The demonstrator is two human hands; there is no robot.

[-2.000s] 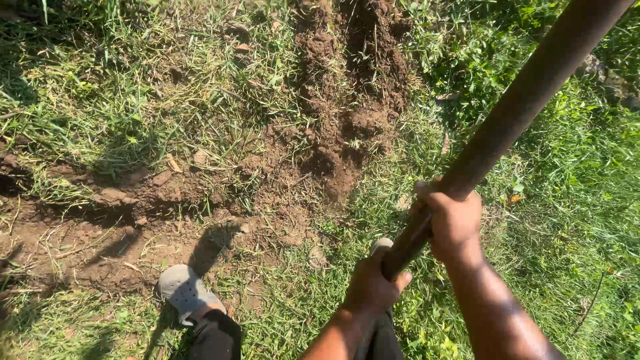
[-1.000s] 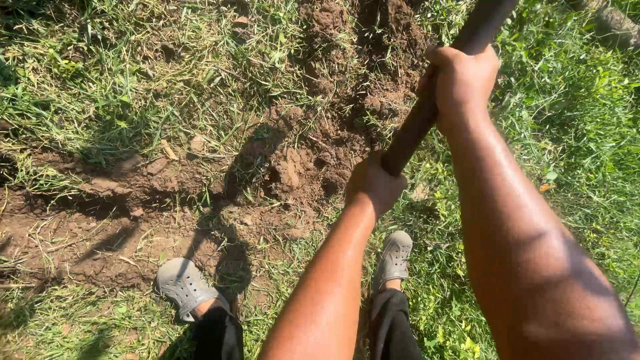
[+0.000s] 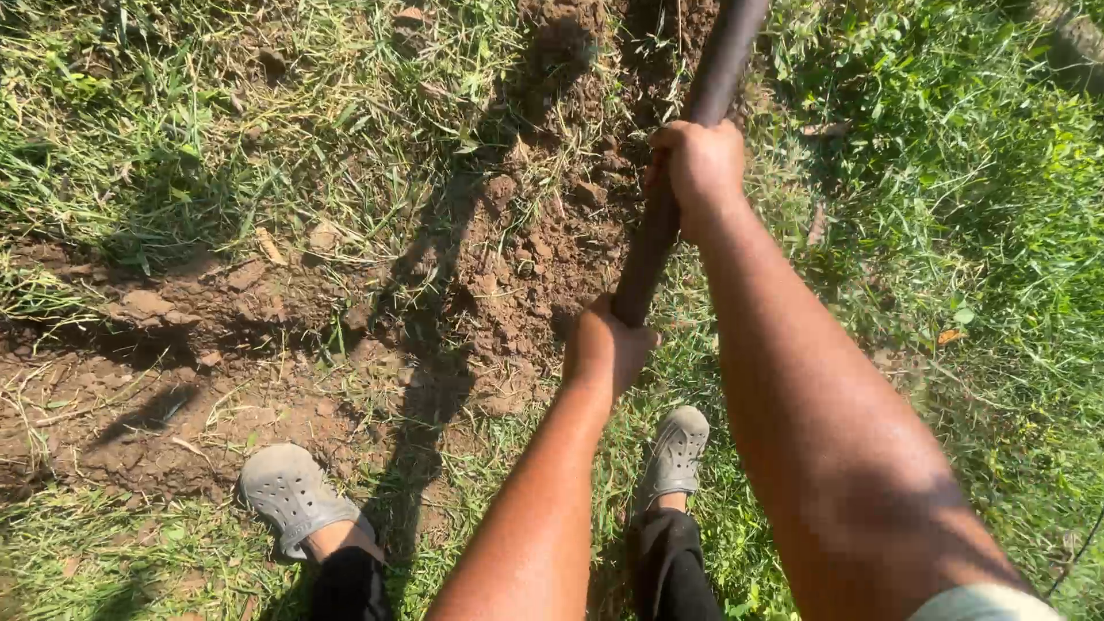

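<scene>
A dark, thick rod-like handle [image 3: 729, 60] slants from the top edge down to the centre of the view. My left hand [image 3: 606, 345] is closed round its lower end. Higher up, my right hand [image 3: 703, 168] grips the same handle. The far end of the handle lies outside the view, so its head is hidden. Loose brown soil [image 3: 517, 285] in clods lies just left of the handle, below a dug furrow that runs up to the top edge.
My feet wear grey clogs, the left [image 3: 289, 496] beside a soil trench [image 3: 172, 319] that runs to the left edge, the right [image 3: 677, 448] on grass. Cut grass [image 3: 345, 112] covers the upper left; taller green grass [image 3: 1026, 259] grows at right.
Both hands keep hold of the handle, which slanted across the upper right two seconds ago and now stands steeper, nearer the middle. More loose soil shows left of the handle.
</scene>
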